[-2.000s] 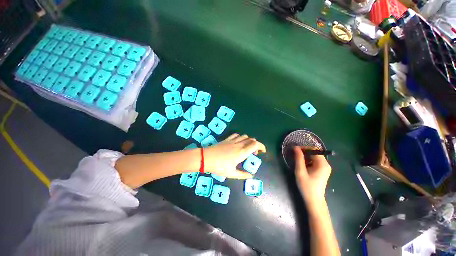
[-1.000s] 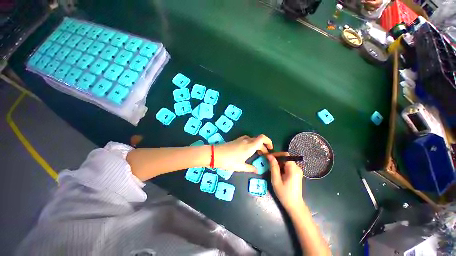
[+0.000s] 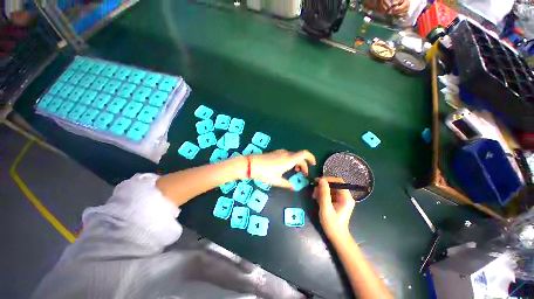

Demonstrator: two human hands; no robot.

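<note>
My left hand holds a turquoise square housing between thumb and fingers, above the dark green bench. My right hand holds a thin dark pen-like tool, its tip end pointing left at the held housing; the contact is too small to tell. The tool's rear end passes over a round dish of fine grey grains. Loose turquoise housings lie around and partly under my left wrist. One housing lies apart, just below my left hand.
A clear tray with rows of turquoise housings stands at left. Another housing lies beyond the dish. A slim rod, a brown edge, a blue bin and a black gridded tray are at right. Another person's hand shows at the far edge.
My right hand moved left from the dish to the housing in my left hand and stays there. The tool now points left. The camera view has shifted, showing more of the bench's far side.
</note>
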